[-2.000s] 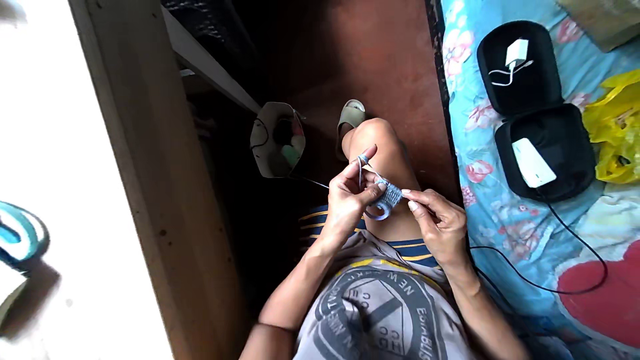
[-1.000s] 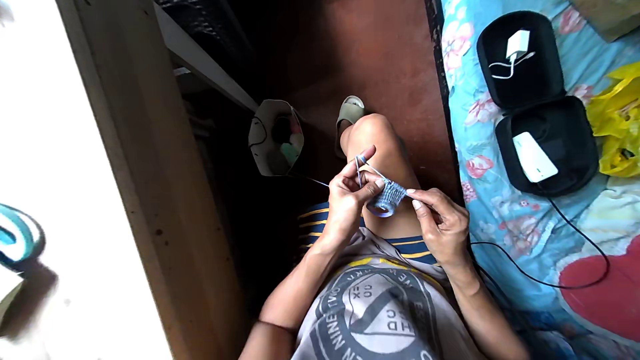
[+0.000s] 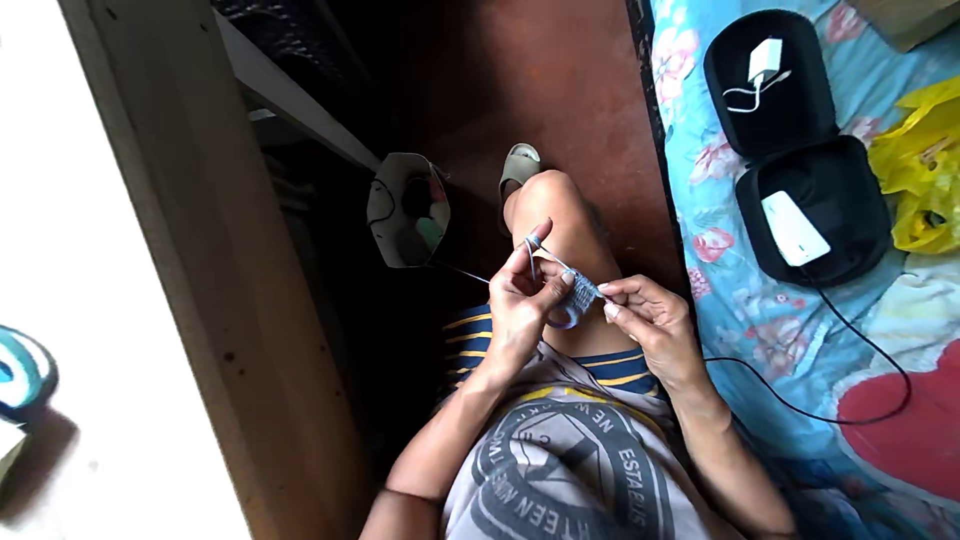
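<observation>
A small piece of blue-grey crochet work lies between my hands above my bare thigh, with a pale lilac ring at its lower left edge. My left hand pinches the piece by thumb and fingers, and blue-grey yarn is looped round its raised index finger. My right hand holds a thin tool, probably a crochet hook, at the piece's right edge; the fingers hide most of it. One yarn strand runs left from my left hand towards an open pale bag holding balls of yarn.
A wooden-edged table with a bright white top is at left. On the flowered bedding at right lie an open black case with a white power bank and charger, a black cable and a yellow plastic bag.
Both hands have stayed on the crochet work, with only small finger movements. The piece has tilted slightly between them.
</observation>
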